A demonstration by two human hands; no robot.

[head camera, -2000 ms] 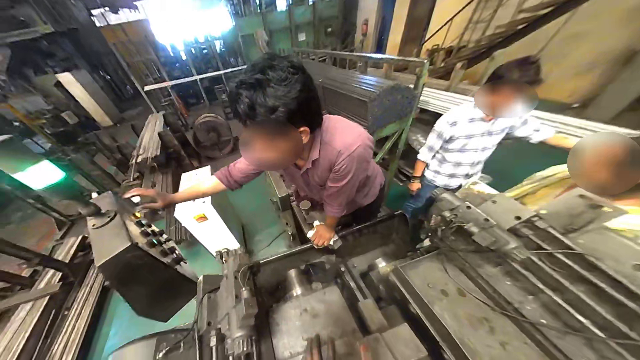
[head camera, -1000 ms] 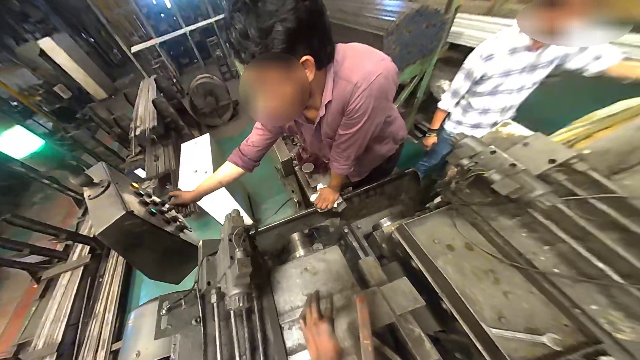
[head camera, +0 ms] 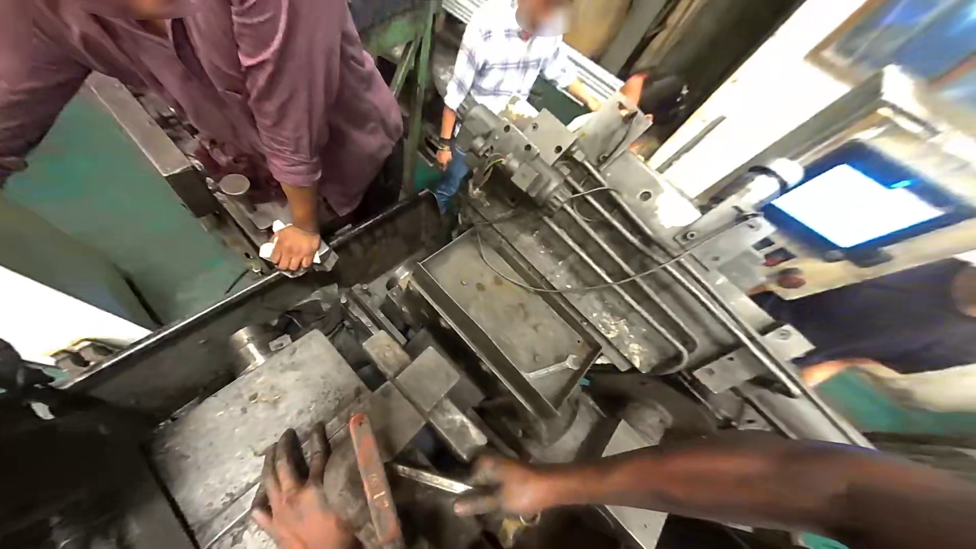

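Note:
At the bottom, my left hand (head camera: 301, 496) lies with spread, grimy fingers on the flat metal cover (head camera: 267, 404) of a machine. Just right of it is a bar with worn red paint (head camera: 372, 476). My right hand (head camera: 507, 488) reaches in from the right, its fingers at the end of a steel wrench (head camera: 431, 478) that slants down among the machine's blocks. Metal blocks (head camera: 427, 381) stand above the wrench. The wrench's far end is partly hidden.
A metal tray (head camera: 503, 305) holds another wrench (head camera: 553, 367). A co-worker's hand (head camera: 295, 248) rests with a white cloth on the machine's trough edge. Another person in a checked shirt (head camera: 499, 57) stands behind. At right are guide rails, a cable, a lit screen (head camera: 858, 204) and a person in dark clothing (head camera: 877, 316).
My right hand has come into view at the wrench. My left hand, absent two seconds ago, remains on the cover. The view has swung to the right and closer to the machine.

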